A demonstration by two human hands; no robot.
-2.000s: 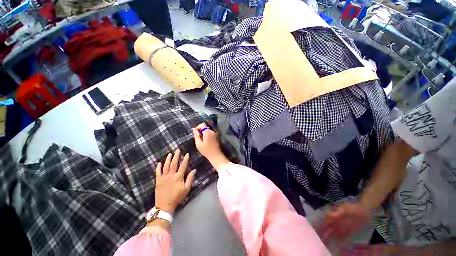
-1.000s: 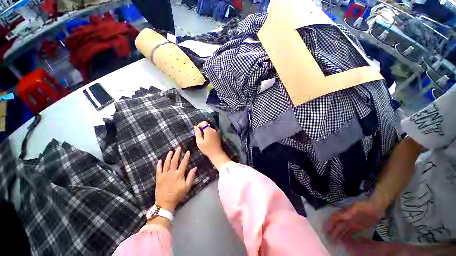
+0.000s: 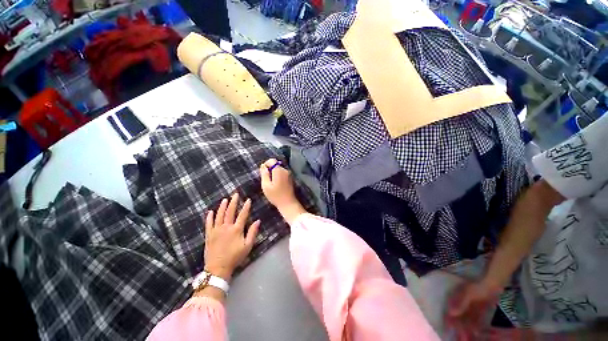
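A stack of black-and-white plaid cut panels (image 3: 200, 156) lies in front of me on the white table. My left hand (image 3: 229, 234) is flat on the stack near its lower edge, fingers spread, holding nothing. My right hand (image 3: 277, 187) is at the stack's right side, fingers closed around a thin blue-purple pen (image 3: 274, 166). Only a short part of the pen shows; its tip is too small to make out. No template shows under either hand. More plaid cut pieces (image 3: 100, 266) lie fanned at the left.
A small-check bundle (image 3: 433, 150) with a large tan card pattern (image 3: 400, 100) on top is at the right. A rolled card (image 3: 225, 76) and black phone (image 3: 128, 124) lie at the far side. A person's forearm (image 3: 517, 233) is at the right edge.
The pen in my right hand has shifted slightly and stands more upright. My left hand has stayed flat in nearly the same place. The other person's hand has moved slightly.
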